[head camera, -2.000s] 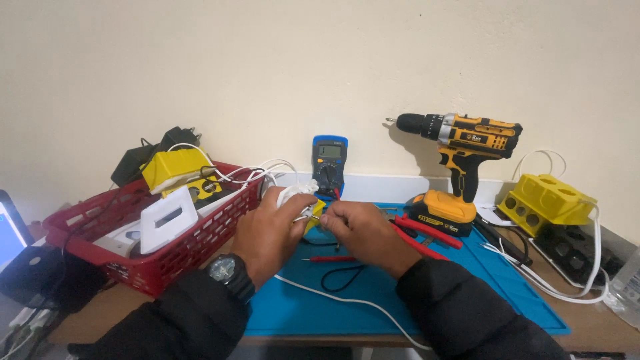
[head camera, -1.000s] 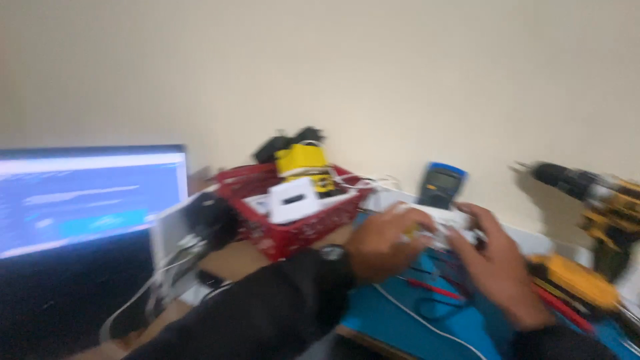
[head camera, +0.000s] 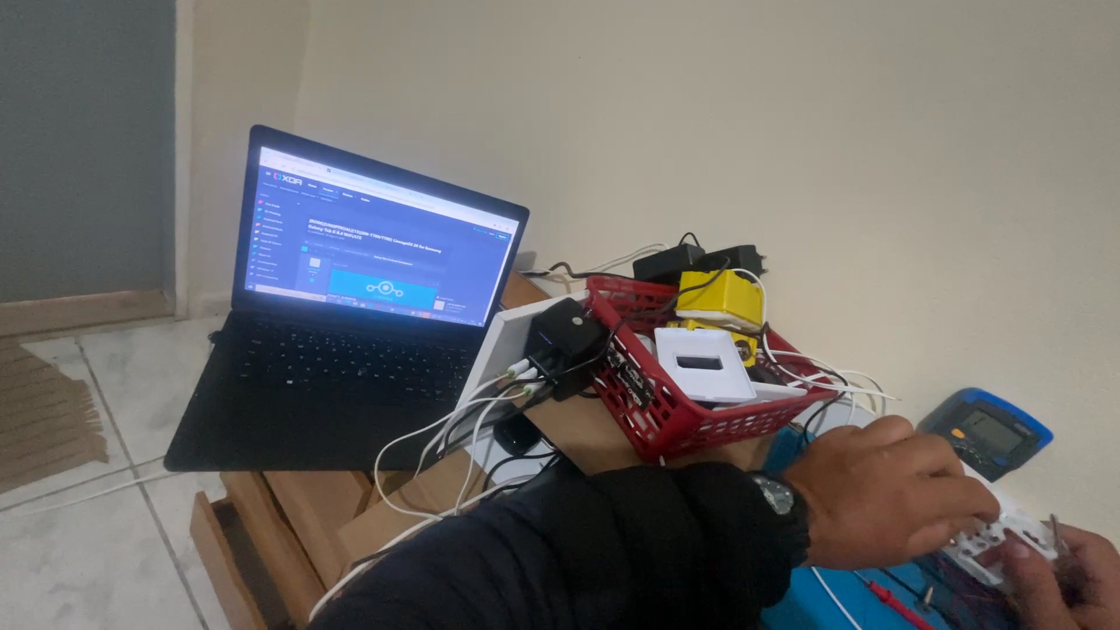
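Note:
My left hand (head camera: 892, 494), with a watch on its wrist, has its fingers on a white plastic electrical fitting (head camera: 993, 542) at the lower right. My right hand (head camera: 1063, 577), partly cut off by the frame's edge, grips the same piece from the other side with its thumb on it. Behind the hands a blue-edged digital multimeter (head camera: 993, 433) leans near the wall. Below them a red test probe (head camera: 892, 604) and a white cable lie on the blue mat (head camera: 809, 586).
A red plastic basket (head camera: 700, 429) holds a white cover plate (head camera: 704, 363), yellow electrical boxes (head camera: 722, 297) and black adapters. Left of it are a black charger (head camera: 564, 337) with several white cables and an open laptop (head camera: 376, 254). Wooden drawers (head camera: 280, 542) jut out below.
The view has swung far to the left, bringing the laptop fully in and taking the drill out. The white fitting in my hands shows more plainly now.

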